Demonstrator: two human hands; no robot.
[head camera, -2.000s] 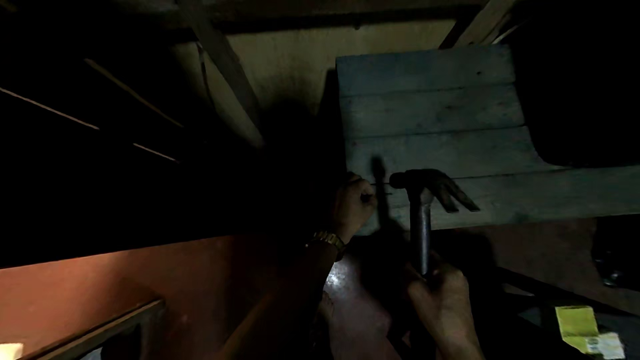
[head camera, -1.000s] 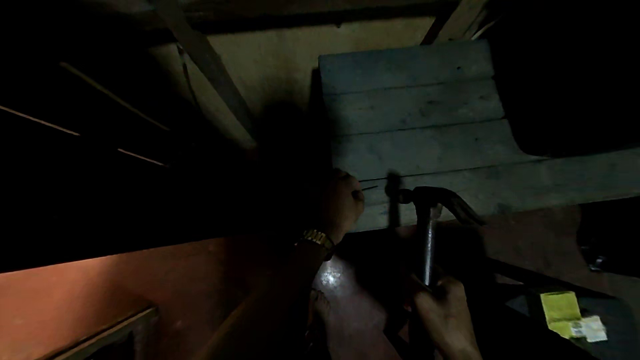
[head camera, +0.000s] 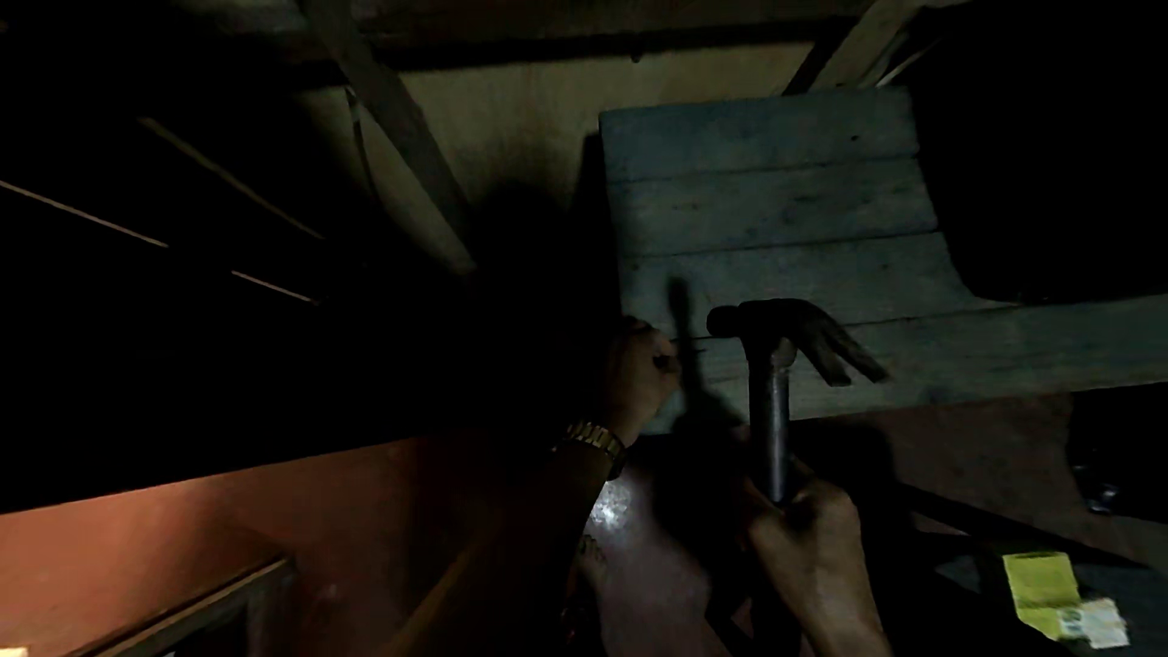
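Note:
My right hand (head camera: 817, 538) is closed around the shaft of a claw hammer (head camera: 771, 401), whose head is over the front part of a grey-blue plank surface (head camera: 776, 205). The hammer's striking face points left and its forked claw points right. Left of it, my left hand (head camera: 643, 374), with a metal-band watch (head camera: 595, 438) on the wrist, is at the left edge of the planks. A thin dark nail (head camera: 689, 340) appears to stick out to the right from its fingertips, toward the hammer face; the other end is hidden.
Beyond the planks are a pale panel (head camera: 538, 119) and a slanting wooden brace (head camera: 392, 119). A black object (head camera: 1058, 155) lies at the right. Yellow paper (head camera: 1040, 589) is at the lower right, and a foot (head camera: 591, 557) shows on the reddish floor. Deep shadow covers the left.
The hammer has moved slightly relative to my left hand, and its head is turned differently from a second ago. Both hands keep their holds.

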